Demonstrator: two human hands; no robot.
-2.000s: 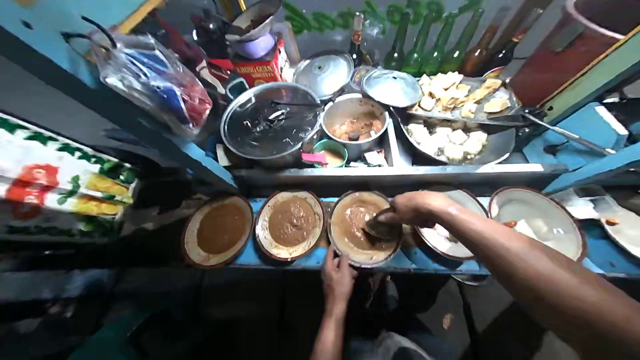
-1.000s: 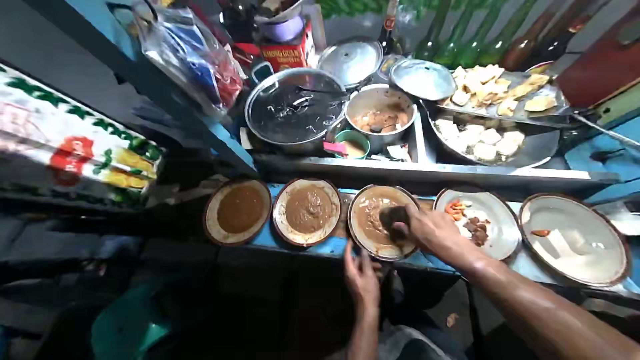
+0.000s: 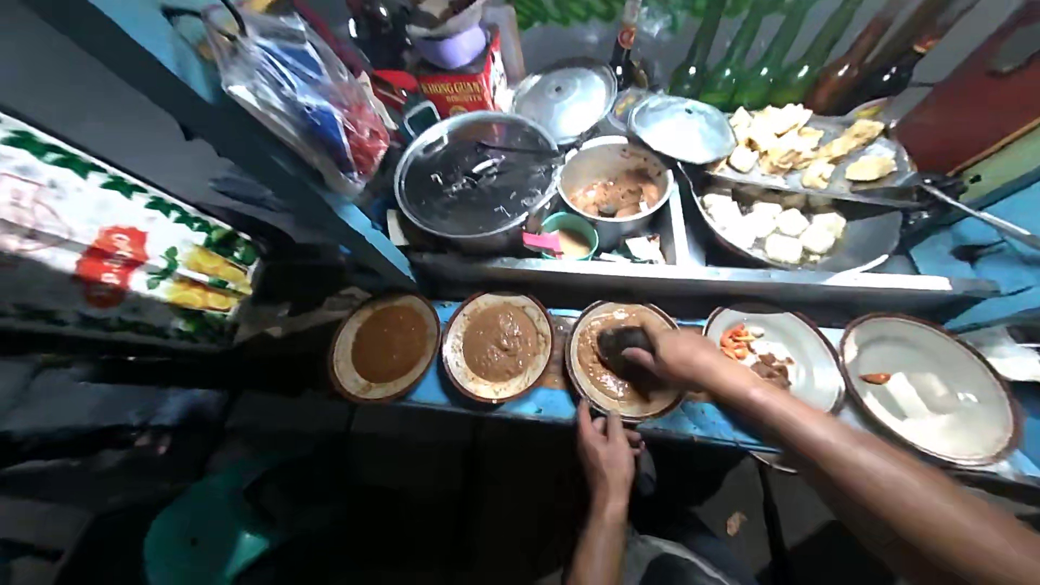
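Note:
In my right hand is a dark pestle, its end down in the brown sauce on the middle plate. My left hand rests at that plate's near rim, fingers touching the edge. To the left stand two more plates of brown sauce, one plate beside the middle one and another plate at the row's end. Right of it, partly behind my right forearm, a plate bears cut chillies and a brown lump. The far-right plate holds a chilli piece and white pieces.
Behind the blue shelf and a metal ledge stand a large pot, a smaller pot, a green cup and a wok with white tofu pieces. Fried pieces lie above, before several bottles. A plastic bag hangs at left.
My right hand and the pestle have shifted within the middle plate's sauce. My right arm no longer covers the chillies on the plate beside it as it did at first.

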